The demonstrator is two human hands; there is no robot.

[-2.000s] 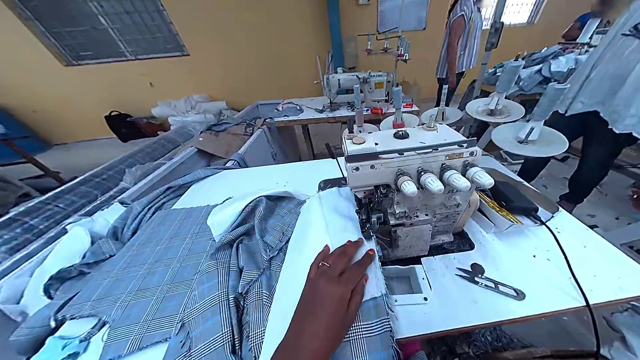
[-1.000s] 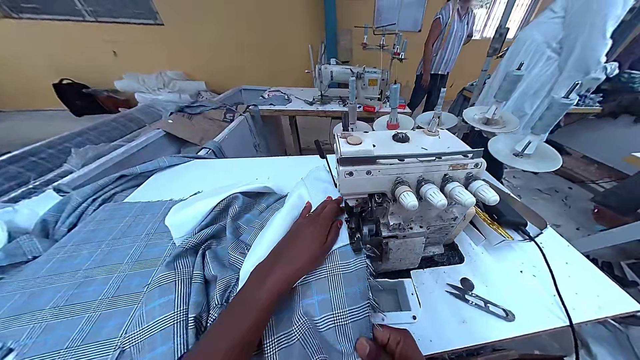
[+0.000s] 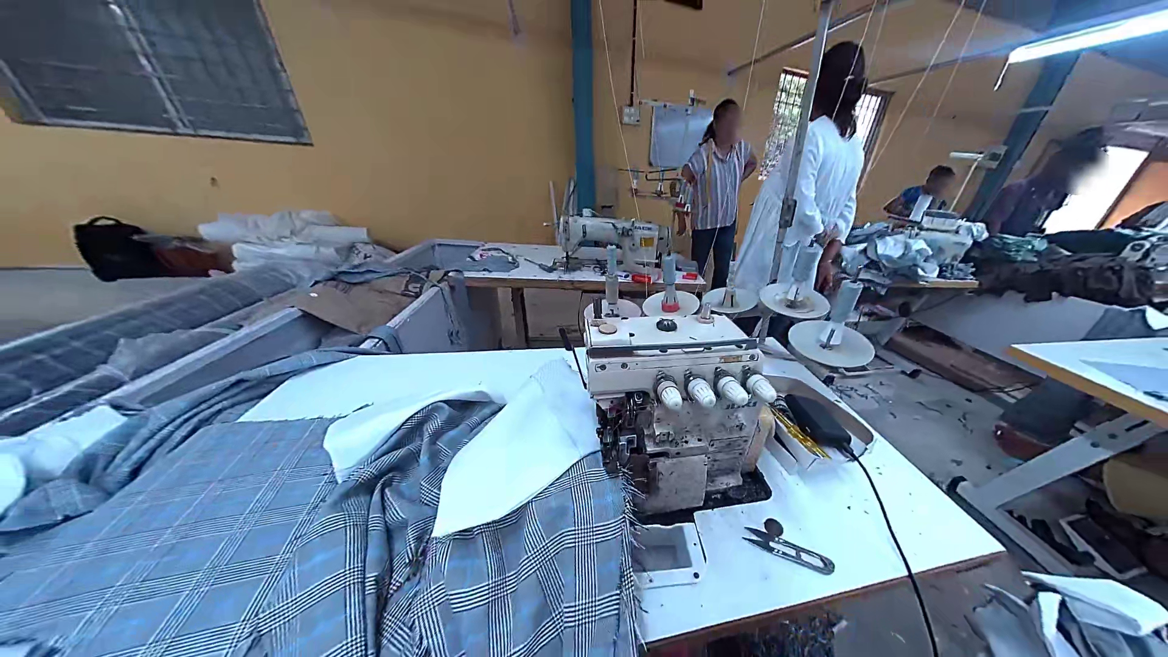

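Note:
Neither of my hands shows in the head view. Grey-blue plaid fabric (image 3: 538, 566) covers the left and front of the white sewing table (image 3: 639, 625), its frayed right edge beside the overlock sewing machine (image 3: 680, 411). A white fabric piece (image 3: 525, 447) lies over the plaid, its upper end close to the machine's needle area. Thread snips (image 3: 789, 550) rest on the table, right of the machine's front. Behind the machine, thread cones (image 3: 669, 274) stand on round holders.
A black box with a cable (image 3: 817, 422) lies on the table's right side. Behind stands another sewing machine (image 3: 613, 239). Two people (image 3: 719, 187) stand beyond the thread stand, and others sit farther right. A grey-walled bin (image 3: 411, 315) borders the table's left side.
Both hands, earlier on the fabric near the machine, have gone out of view. The white piece and plaid fabric still lie beside the machine. The view has tilted up.

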